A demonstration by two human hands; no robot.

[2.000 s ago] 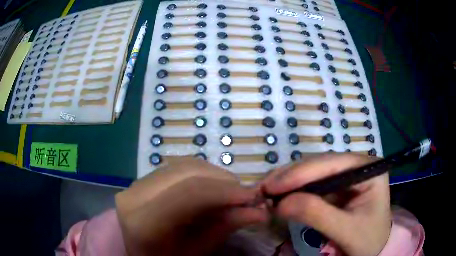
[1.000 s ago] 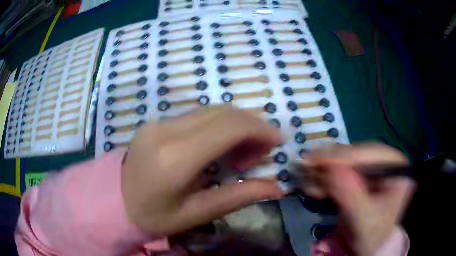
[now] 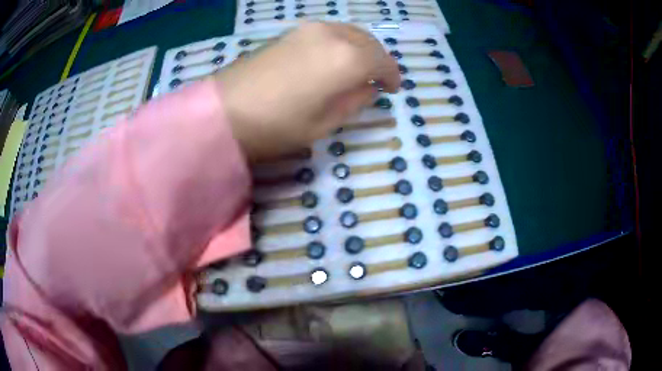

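The main foam tray (image 3: 501, 269) is white with rows of tan dumbbell-shaped slots, most holding small dark discs such as this speaker unit (image 3: 417, 260). Two discs near the front edge flash white. My left hand (image 3: 312, 87) is over the upper middle of the tray, fingers curled down near the third column. Whether it holds a disc is hidden. Just below it, slots show bare tan right ends. My right hand is out of the picture; only its pink sleeve (image 3: 584, 340) shows at the bottom right.
A second foam tray (image 3: 94, 119) lies at the left, partly behind my left sleeve. A third tray (image 3: 341, 23) is behind the main one. A red-brown square (image 3: 511, 68) lies on the green mat (image 3: 552, 159). Yellow paper (image 3: 12, 148) is at the far left.
My left hand has moved from the tray's front up to its upper middle. My right hand with the black pen-like probe has left the picture.
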